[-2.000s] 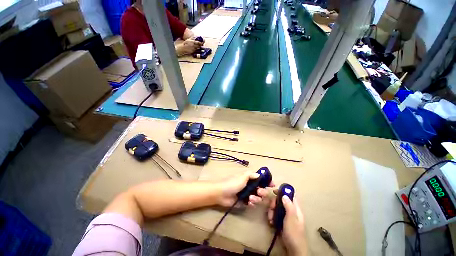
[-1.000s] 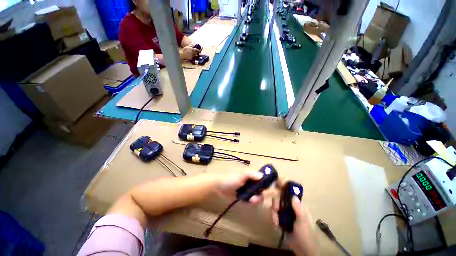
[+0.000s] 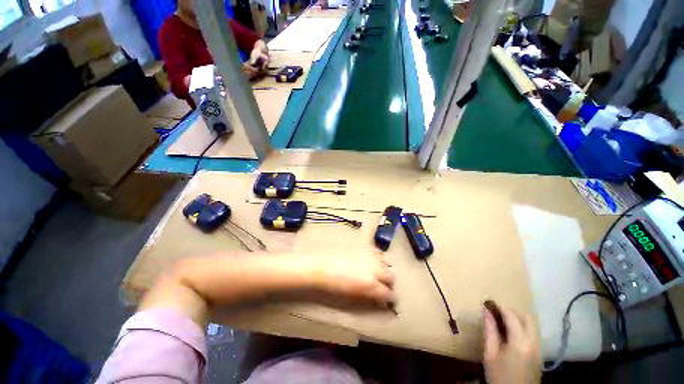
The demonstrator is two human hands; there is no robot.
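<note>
Two black corded units lie close together on the cardboard mat (image 3: 480,247), the left unit (image 3: 388,227) and the right unit (image 3: 417,235). The right unit's lead runs toward me and ends in a small plug (image 3: 453,326). My left hand (image 3: 364,279) is just below the left unit, blurred; a small dark tip shows under its fingers, and its grip is unclear. My right hand (image 3: 511,341) holds the dark connector of the test lead (image 3: 495,318) at the mat's lower right. Three pairs of units lie at left, one being the pair at the back (image 3: 274,185).
A bench power supply (image 3: 637,251) with green and red digits stands at right, beside a white sheet (image 3: 555,277). Grey posts (image 3: 457,90) rise behind the mat, before a green conveyor (image 3: 375,112). A person in red (image 3: 176,52) works at back left.
The two units left my hands and now lie on the mat. My right hand moved right and took hold of the test lead connector. My left hand is below the units.
</note>
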